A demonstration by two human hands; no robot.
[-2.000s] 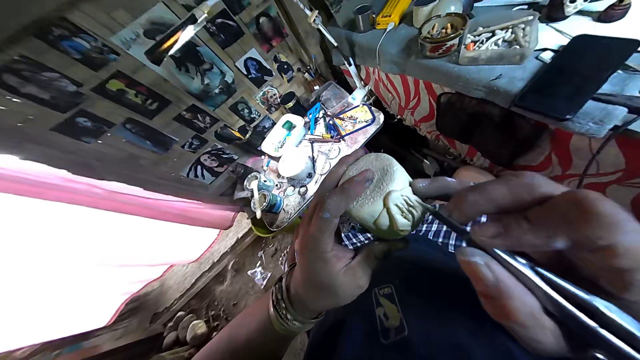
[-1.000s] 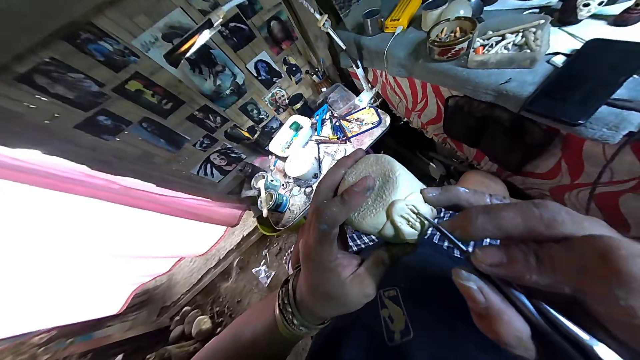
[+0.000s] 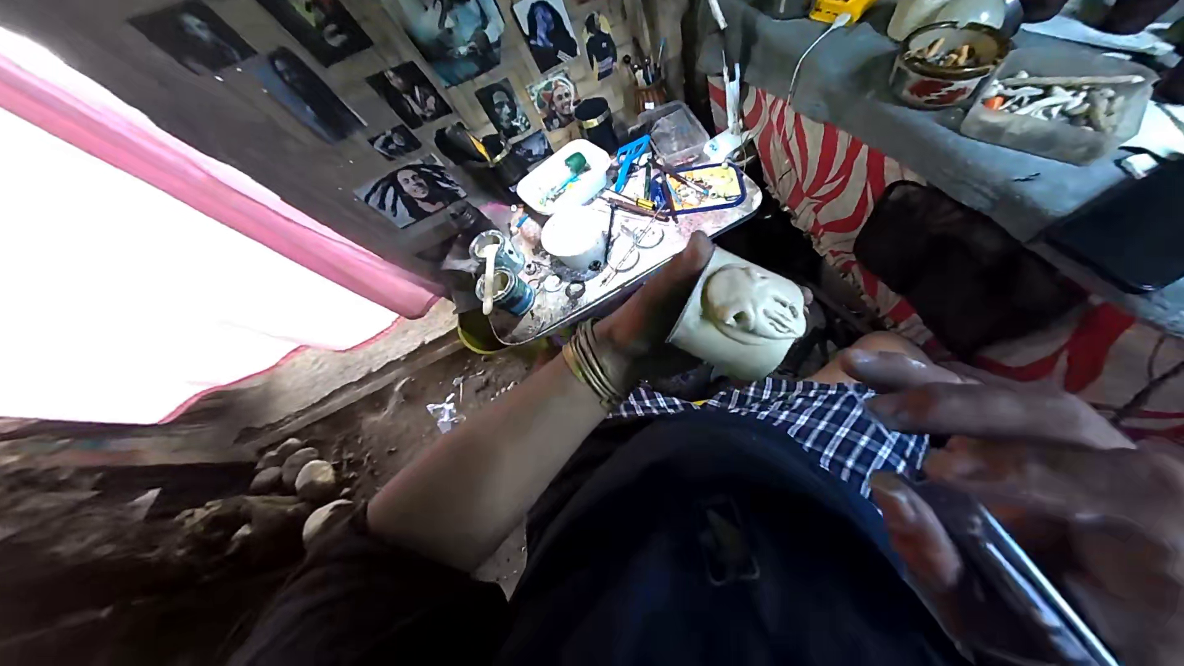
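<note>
A pale cup-shaped piece with modelled relief (image 3: pixel 745 319) is held up in my left hand (image 3: pixel 652 310), above the checked cloth on my lap. Its raised shapes face me, and some of my fingers are hidden behind it. At the lower right, my right hand (image 3: pixel 1027 472) grips a slim, shiny metal-like tool (image 3: pixel 1036 573), apart from the piece. The tool's working tip cannot be made out.
Beyond my left hand stands a small table (image 3: pixel 592 301) with a white tub (image 3: pixel 575 239), tins and pens. A grey shelf (image 3: pixel 860 120) at the upper right bears a plastic box of small pieces (image 3: pixel 1064 106) and a dark flat device (image 3: pixel 1128 227).
My left hand has turned the pale piece, so its relief faces up toward me. My right hand has drawn back with the tool, away from the piece it was touching.
</note>
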